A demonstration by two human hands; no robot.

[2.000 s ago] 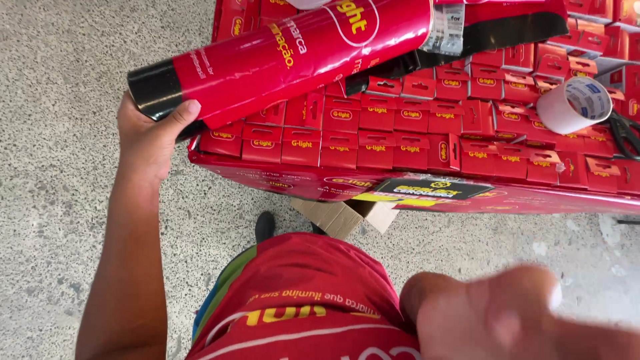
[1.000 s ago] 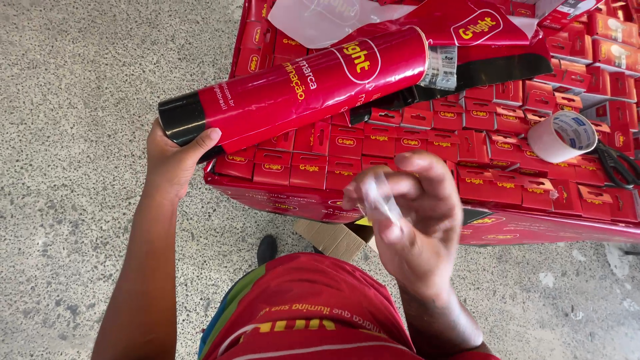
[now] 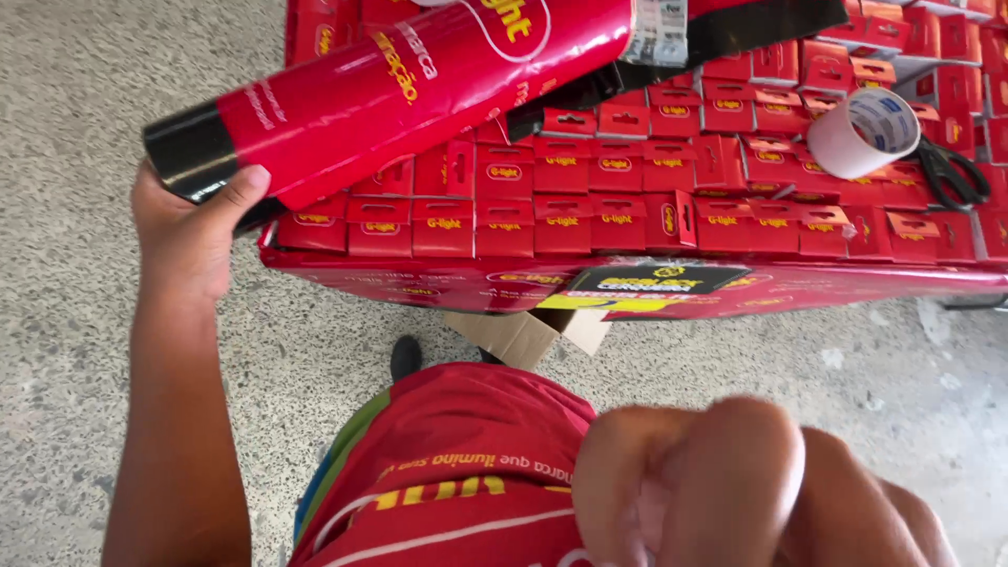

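Note:
My left hand (image 3: pixel 197 220) grips the black lower-left end of a large red printed roll (image 3: pixel 409 94) of glossy sheet, thumb on top. The roll lies slanting over rows of small red boxes (image 3: pixel 504 228) on a display stand. My right hand (image 3: pixel 701 480) is raised close to the camera at the bottom right, in front of the red shirt, fingers curled and blurred; whether anything is between them cannot be told. A roll of clear tape (image 3: pixel 862 134) rests on the boxes at the right, touching black-handled scissors (image 3: pixel 949 177).
The stand's red printed front edge (image 3: pixel 409 287) carries a black and yellow sign (image 3: pixel 654 285). An open cardboard box (image 3: pixel 508 335) sits on the speckled floor (image 3: pixel 315 378) beneath it, near a dark shoe (image 3: pixel 405 357). A black strip (image 3: pixel 756 35) trails behind the red roll.
My right hand was raised before the boxes a second ago with a small translucent piece at its fingers; it is now lower, over the shirt. My left hand keeps its hold on the roll's end.

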